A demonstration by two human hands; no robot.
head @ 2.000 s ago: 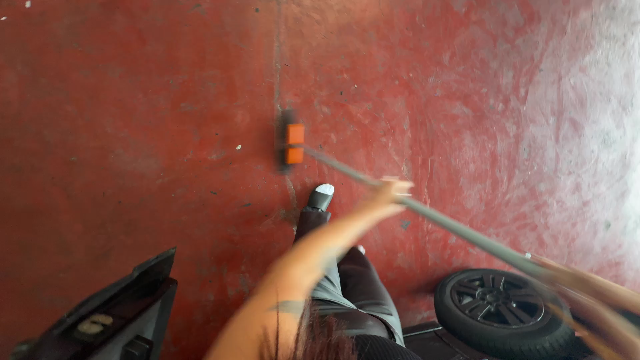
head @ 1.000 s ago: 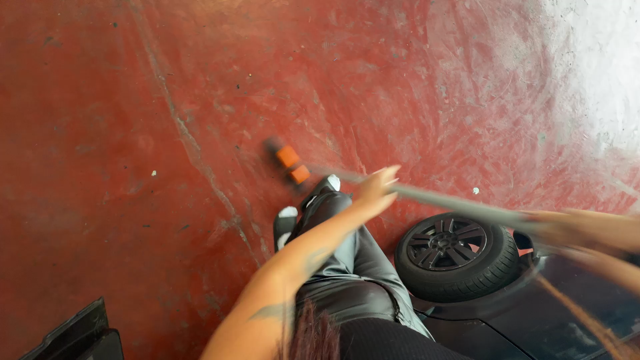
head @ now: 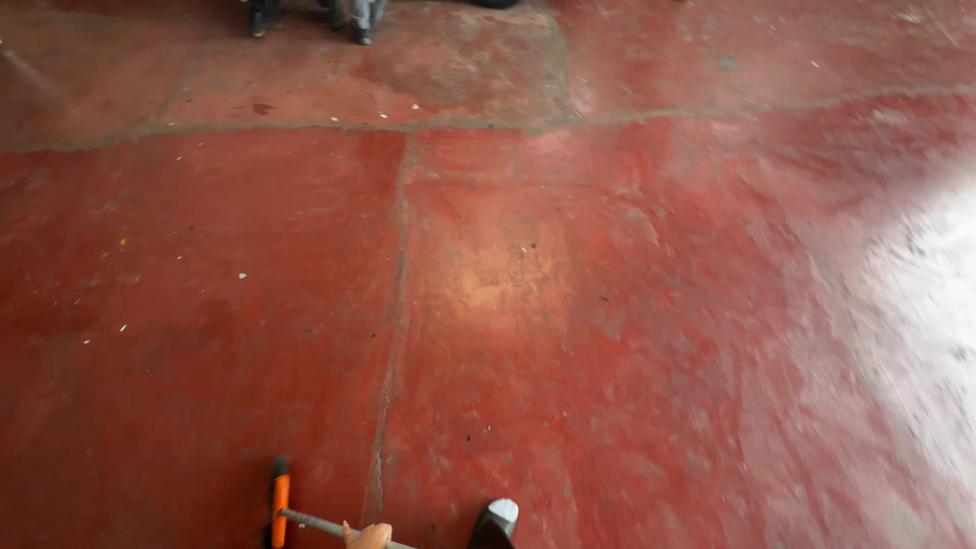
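Note:
A push broom with an orange and black head [head: 280, 507] is low on the red floor, left of centre. Its grey handle [head: 316, 523] slants down to the right and leaves the frame at the bottom edge. One hand, seemingly my left hand [head: 369, 536], is closed around the handle a short way from the head; only part of it shows. My right hand and the rest of the handle are out of view. To the right of the hand, my dark shoe with a pale toe [head: 499, 518] shows at the bottom edge.
Worn red floor [head: 488, 366] with cracks and small pale scraps [head: 242, 275] spreads ahead. Legs and dark shoes of people [head: 363, 30] are at the top left. Part of a black round object [head: 496, 2] shows at the top edge. Bright glare lies at the right.
The view has tilted up strongly, so the wheel, the dark panels and my right hand have left the frame. The broom head is now farther left of my foot.

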